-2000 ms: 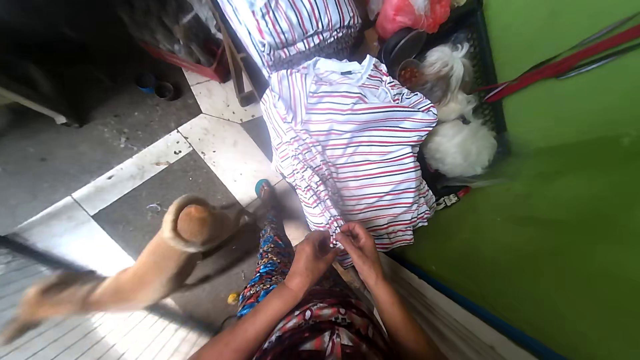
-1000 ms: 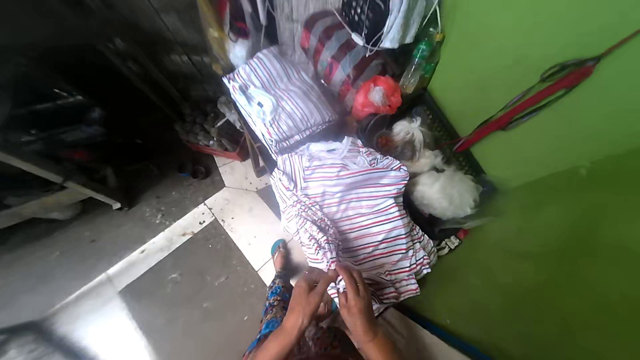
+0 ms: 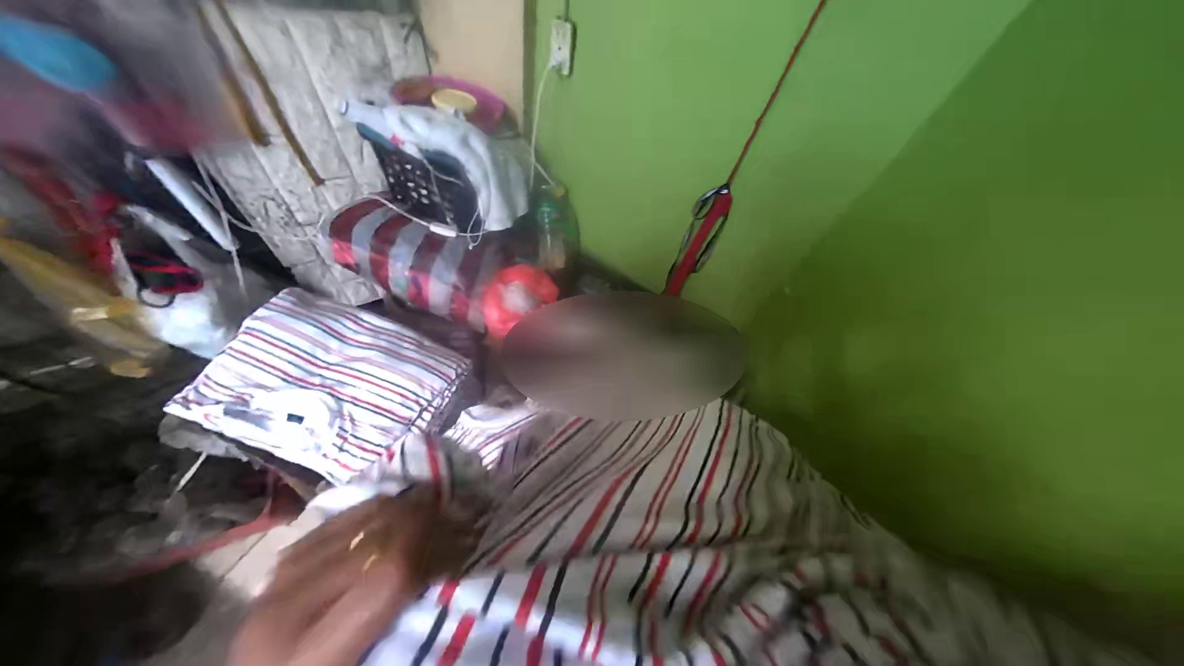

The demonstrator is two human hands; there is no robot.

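Observation:
A white shirt with red and dark stripes (image 3: 629,518) spreads across the lower middle, raised close to the camera. My left hand (image 3: 361,573), blurred and wearing rings, is shut on the shirt's left part; the fingertips are partly lost in shadow and cloth. My right hand is out of view. Behind and left of the shirt lies a folded pile of similar striped fabric (image 3: 342,361), with a white neckband area on top.
A green wall (image 3: 906,231) rises at the right, with a red strap (image 3: 708,231) hanging on it. Beyond the pile are a striped bundle (image 3: 407,264), a red plastic bag (image 3: 518,296) and a plastic bottle (image 3: 552,231). Hanging bags (image 3: 176,296) are at the left. A blurred oval hides part of the middle.
The striped shirt, earlier spread out below with both hands together at its lower edge, is now raised near the camera. My right hand has left the view. The view has swung upward.

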